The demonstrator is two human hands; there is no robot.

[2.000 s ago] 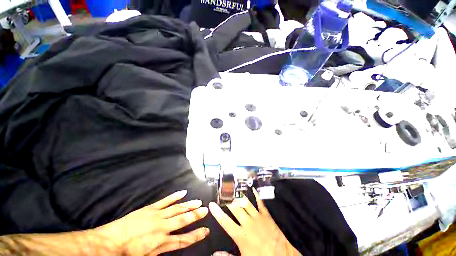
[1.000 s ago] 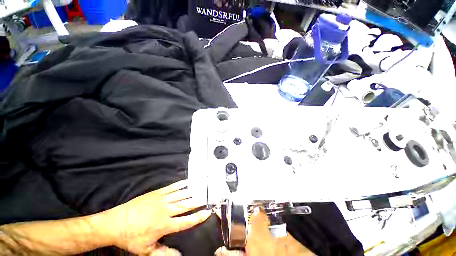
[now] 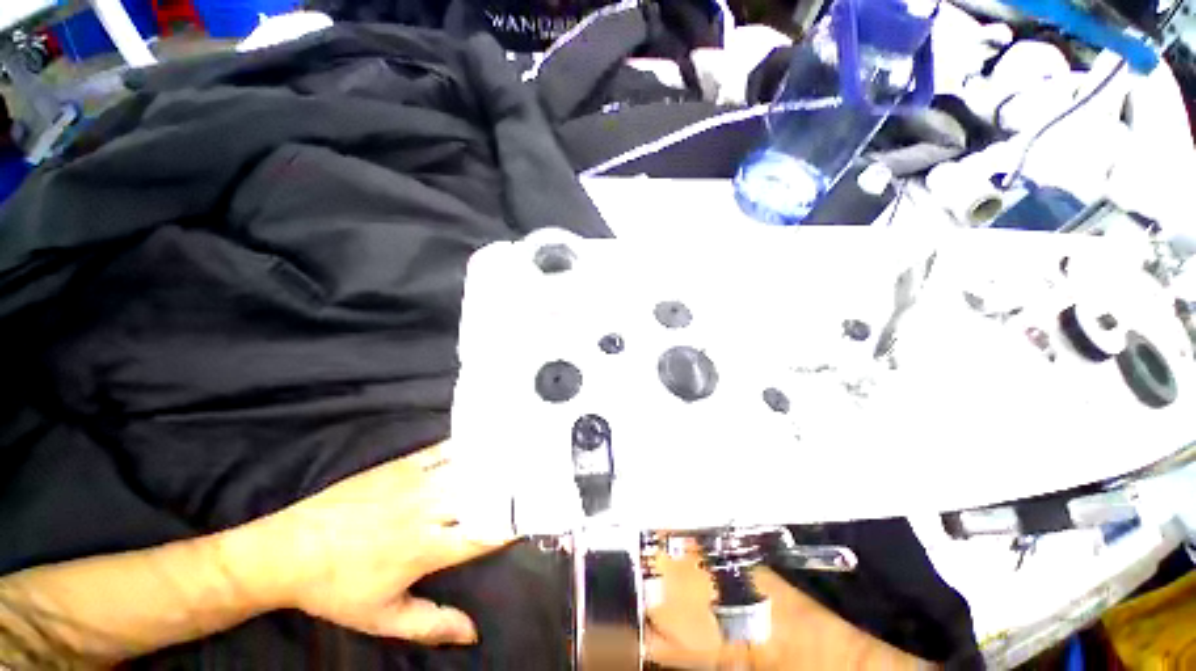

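Observation:
A large black garment [image 3: 302,302] lies heaped left of the white sewing machine head [image 3: 787,328] and runs under it. My left hand [image 3: 367,551] lies on the garment left of the machine, its fingertips hidden under the head, the thumb showing. My right hand [image 3: 735,616] is on the garment behind the metal parts at the head's front, largely covered by them. The upright shiny metal cover [image 3: 610,596] stands between my hands. The needle area is hidden from view. Whether either hand grips the fabric cannot be seen.
A clear bottle with a blue-purple lid [image 3: 839,105] stands behind the machine head. Dark garments with white piping [image 3: 682,138] lie behind. A white spool [image 3: 1095,321] is on the machine's right. The table edge [image 3: 1049,629] and yellow material [image 3: 1161,623] are at lower right.
My left hand has slid from the garment beside the machine to partly under the head. My right hand has moved from in front of the head to behind its metal parts. The view has shifted.

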